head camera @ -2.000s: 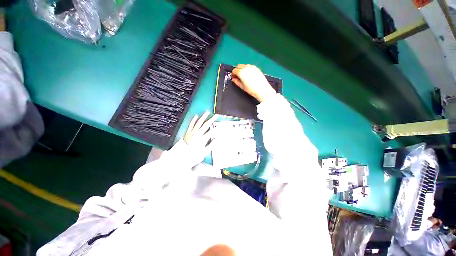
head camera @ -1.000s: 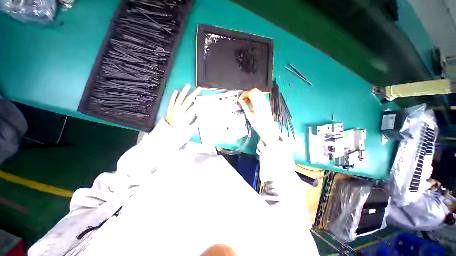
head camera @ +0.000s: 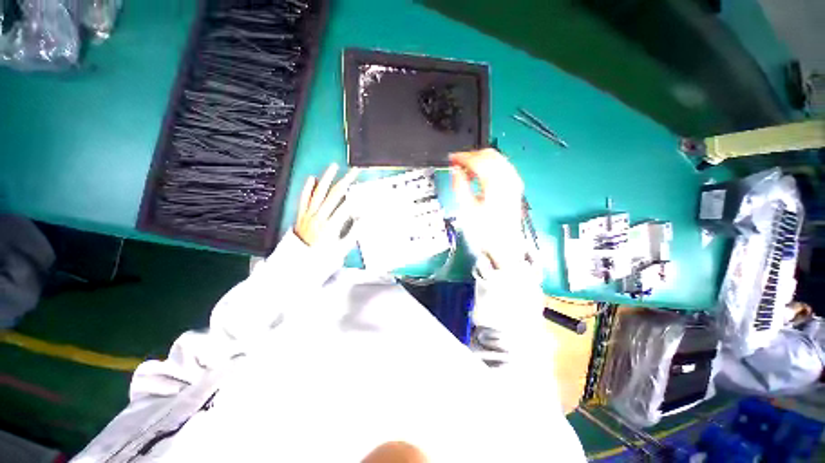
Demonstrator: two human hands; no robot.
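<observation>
The pale fixture block (head camera: 403,217) lies at the bench edge in front of me, overexposed, with small dark marks in rows. My left hand (head camera: 326,206) rests at its left side, fingers spread, holding nothing visible. My right hand (head camera: 484,181) is at its upper right corner, beside the small tray's lower edge, fingers curled; whether it holds a part cannot be seen. The small black tray (head camera: 389,118) lies just beyond the fixture. It holds a heap of small black parts (head camera: 440,107) and tiny silver parts (head camera: 369,76) at the upper left.
A long tray of thin black rods (head camera: 231,127) lies at left. Tweezers (head camera: 541,128) lie right of the small tray. Loose black rods (head camera: 528,223) show beside my right sleeve. A second metal fixture (head camera: 615,253) stands farther right. Clear plastic bags (head camera: 45,32) lie far left.
My right hand has come from inside the small tray to the fixture's upper right, then moved slightly right. My left hand stays at the fixture's left side. The camera view has shifted.
</observation>
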